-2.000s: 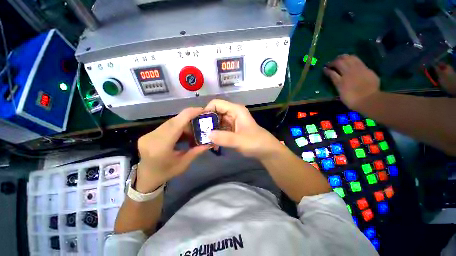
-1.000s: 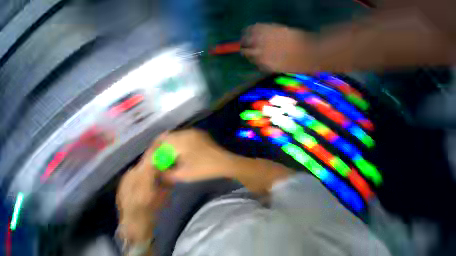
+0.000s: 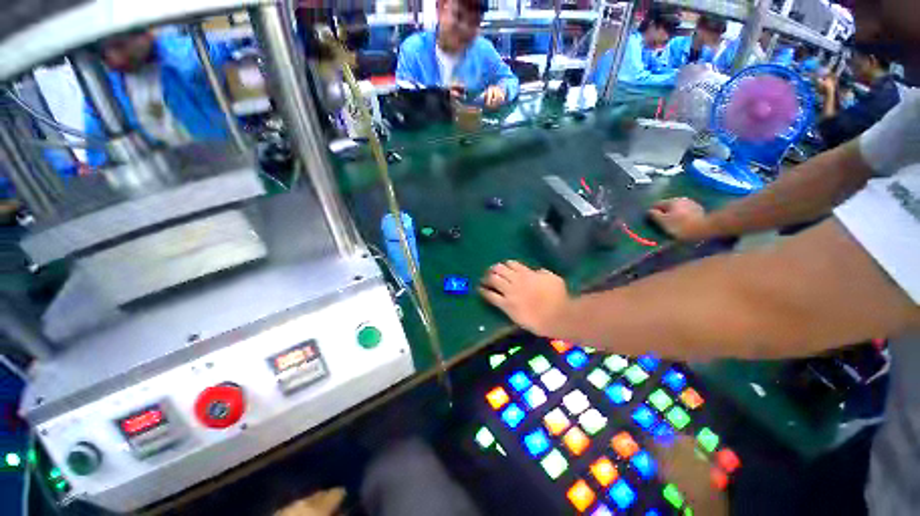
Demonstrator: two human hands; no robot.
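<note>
Lit watch screens (image 3: 575, 440) in red, green, blue, white and orange stand in rows in a black tray (image 3: 486, 472) at the lower middle right. My right hand (image 3: 691, 476) is low over the right part of these rows, dark and blurred; its fingertips and any unit in it cannot be made out. My left hand (image 3: 315, 503) shows only as a small patch at the bottom edge, cut off by it; whether it holds the unit is hidden.
The press (image 3: 222, 403) stands left. A yellowish hose (image 3: 391, 202) hangs beside a blue bottle (image 3: 399, 247). Another person's hand (image 3: 527, 297) rests on the green mat near one lit blue square (image 3: 456, 285). Behind are metal fixtures (image 3: 575, 217), a blue fan (image 3: 764, 113) and blue-clothed workers.
The view has swung right and up. My hands, together around a lit unit before, are now apart: the right over the lit screens, the left at the bottom edge.
</note>
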